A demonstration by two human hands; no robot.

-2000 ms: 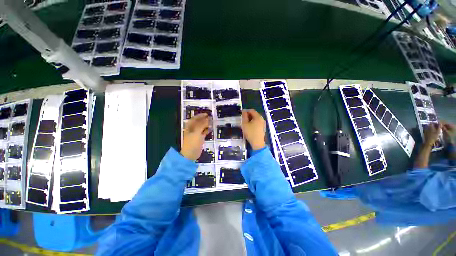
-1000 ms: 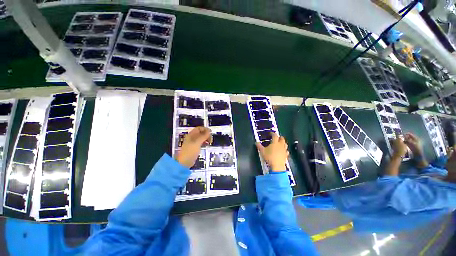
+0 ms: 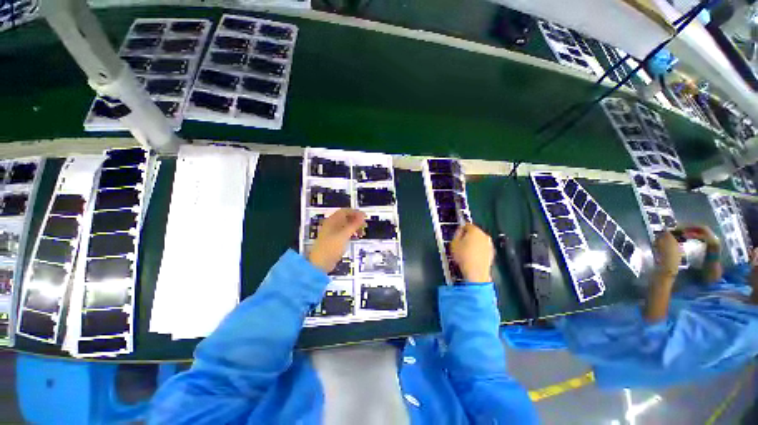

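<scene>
A white module tray [image 3: 354, 315] with two columns of dark modules lies in front of me. My left hand [image 3: 334, 239] is over its left column, fingertips pinched together near the middle. Whether they hold something cannot be told. A narrow sticker sheet [image 3: 445, 192] with one column of black rectangles is right of the tray. My right hand [image 3: 472, 253] has its fingers closed on the sheet's lower right edge. The sheet looks slightly tilted and blurred, and its lower part is partly hidden by the hand.
White sheets [image 3: 204, 241] and more sticker sheets [image 3: 110, 245] lie left. A black corded device [image 3: 540, 270] and two sticker sheets [image 3: 563, 220] lie right. Filled trays [image 3: 241, 70] are on the raised green surface behind a lamp arm [image 3: 108, 75]. Another person's hands [image 3: 667, 253] are at far right.
My right hand has left the tray and reached the sticker sheet, whose lower end has shifted left and looks raised. My left hand stays over the tray. The camera view has shifted.
</scene>
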